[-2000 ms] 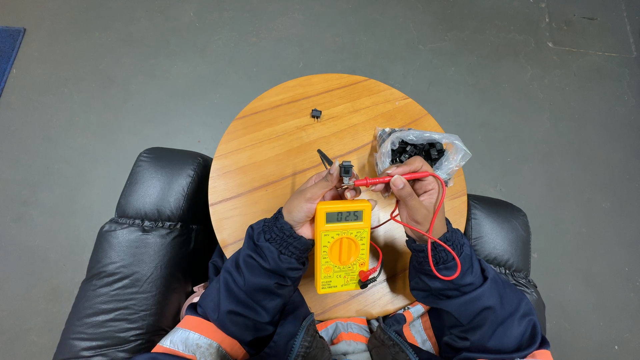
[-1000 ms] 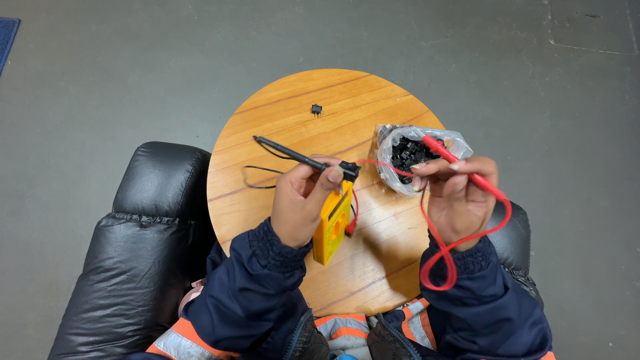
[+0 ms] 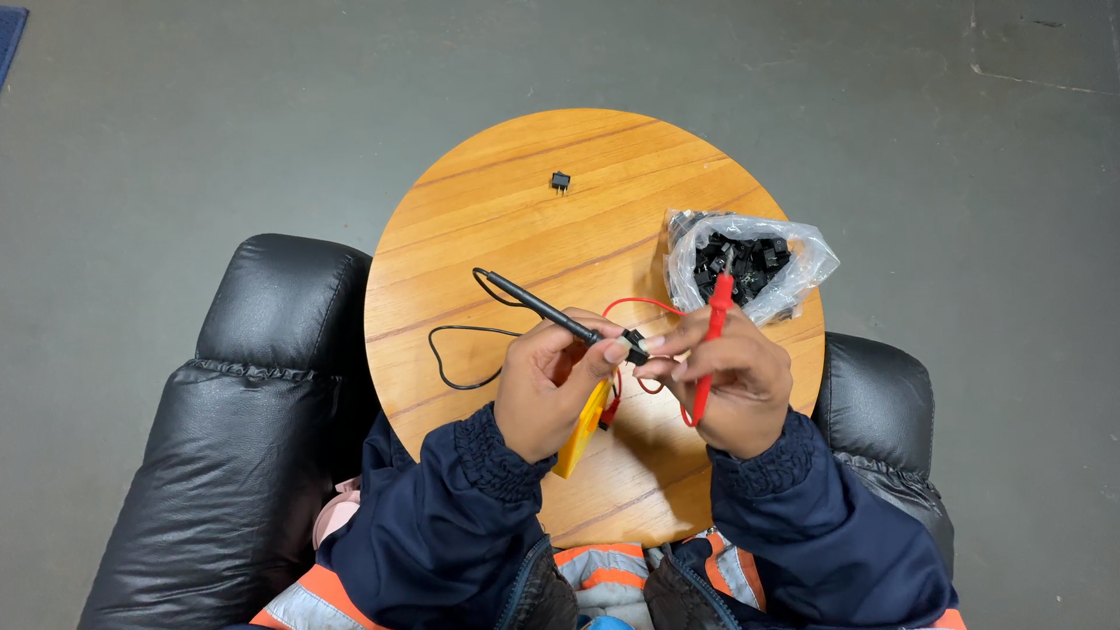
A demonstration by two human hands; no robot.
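My left hand (image 3: 553, 376) holds the black test probe (image 3: 542, 306) and a small black rocker switch (image 3: 634, 346) between its fingertips. The yellow digital multimeter (image 3: 581, 430) is tilted on edge beneath that hand, its display turned out of sight. With thumb and forefinger my right hand (image 3: 733, 372) touches the switch too, while the red test probe (image 3: 717, 319) lies across its fingers, tip upward. A second black rocker switch (image 3: 561, 181) lies on the round wooden table (image 3: 472, 210) toward the far edge.
An opened clear plastic bag (image 3: 809, 258) full of black switches (image 3: 744, 262) stands at the table's right, just beyond my right hand. Black and red test leads loop over the tabletop. Black padded armrests (image 3: 254, 385) flank the table on both sides.
Two seconds ago the red probe touched the held switch and the multimeter faced up. Since one second ago my right hand has moved left to the switch, the red probe now pointing up.
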